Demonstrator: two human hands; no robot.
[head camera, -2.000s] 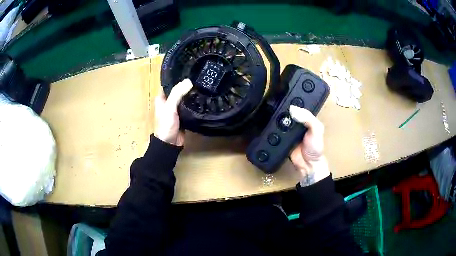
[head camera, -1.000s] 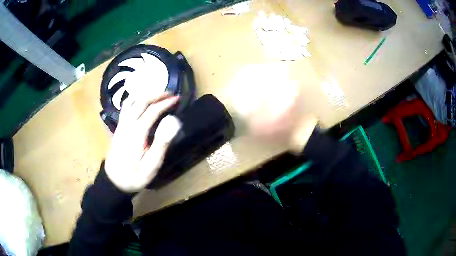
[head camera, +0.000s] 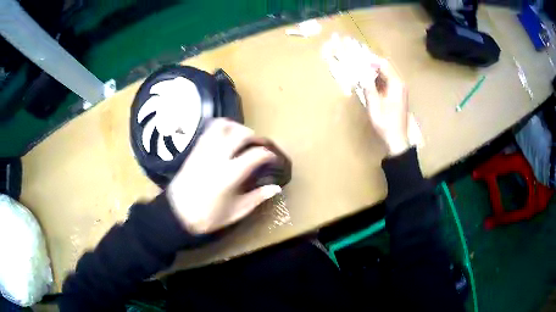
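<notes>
A black fan head (head camera: 141, 103) lies on the cardboard-covered bench (head camera: 317, 140) at left of centre, with white curved blade shapes facing up. Its black base (head camera: 281, 166) lies beside it, mostly hidden under my left hand (head camera: 222, 173). My left hand is over the fan and base with its fingers curled; it is blurred, and its grip cannot be told. My right hand (head camera: 387, 100) is at the pile of white strips (head camera: 344, 55) right of the fan. Its fingertips are at the pile's edge, and whether they pinch a strip cannot be told.
Another black fan unit (head camera: 463, 44) stands at the far right, near a green stick (head camera: 470, 93) and a blue box (head camera: 534, 29). A white bundle (head camera: 21, 250) is at left, a grey post (head camera: 55, 52) at the back left. A red stool (head camera: 515, 189) is below right.
The fan has been turned over since the earliest frame, from its display side to the white-blade side. My right hand has moved off the base to the strips. My left hand has shifted right over the base.
</notes>
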